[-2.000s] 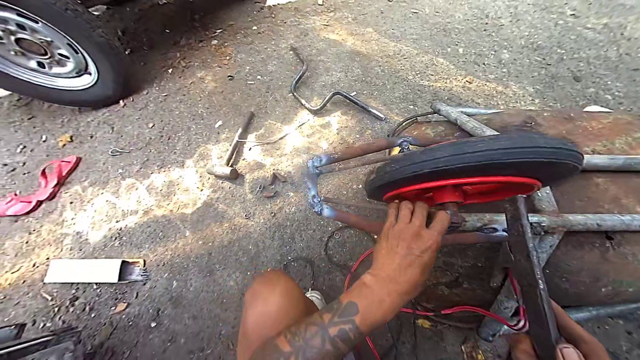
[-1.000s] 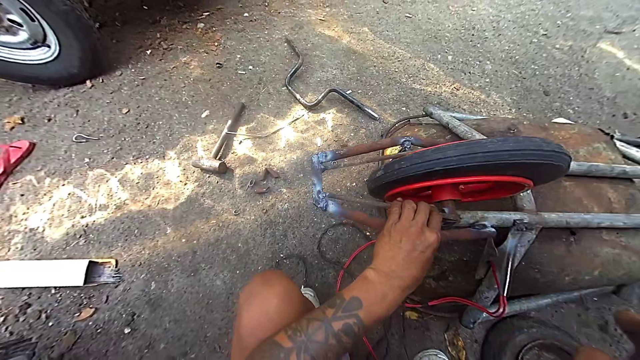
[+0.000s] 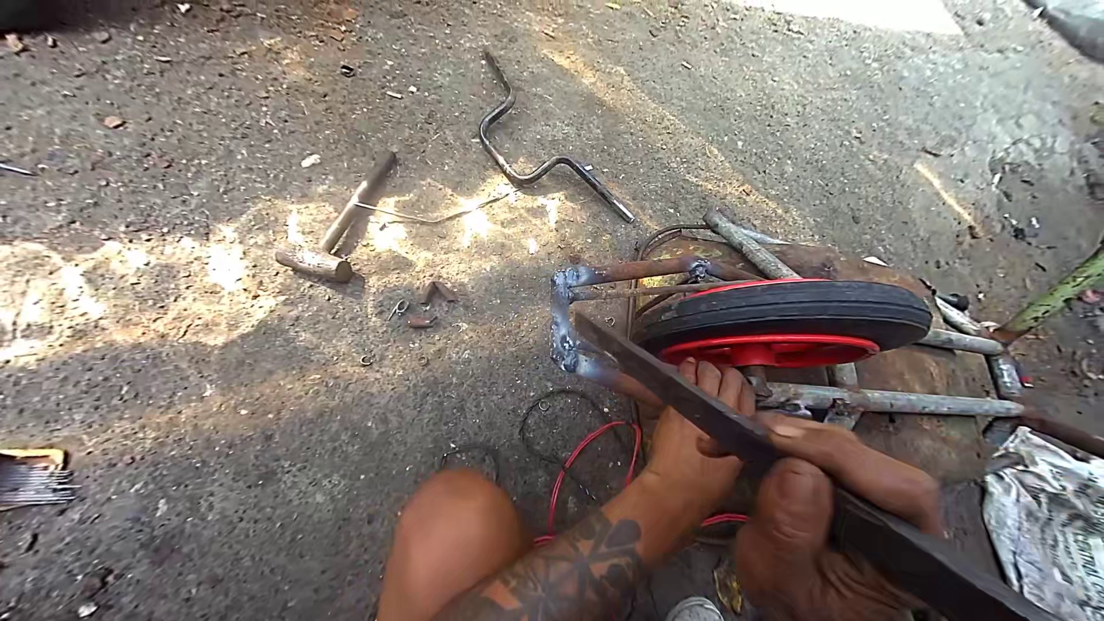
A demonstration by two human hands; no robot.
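My left hand point(image 3: 703, 431) reaches to the near side of a black rubber wheel point(image 3: 793, 312) with a red rim, its fingers at the hub; part of this hand is hidden behind a bar. My right hand point(image 3: 828, 517) grips that long, dark, flat metal bar point(image 3: 690, 401), which slants from the lower right up to the left, across the wheel's near side. The wheel lies in a frame of metal pipes point(image 3: 897, 401). A rusty fork-like end with welded joints point(image 3: 565, 319) sticks out to the left of the wheel.
A hammer point(image 3: 315, 263) and a bent metal rod point(image 3: 552, 164) lie on the rough ground. Small metal scraps point(image 3: 435, 293) are near the hammer. Red cable point(image 3: 569, 470) loops by my knee. Welding rods point(image 3: 34, 483) lie at far left, a crumpled printed sack point(image 3: 1048, 517) at right.
The view has shifted right. My right hand, low at the right edge before, is now beside my left hand with the dark bar, which was upright near the wheel in the oldest frame. My left hand stays at the hub.
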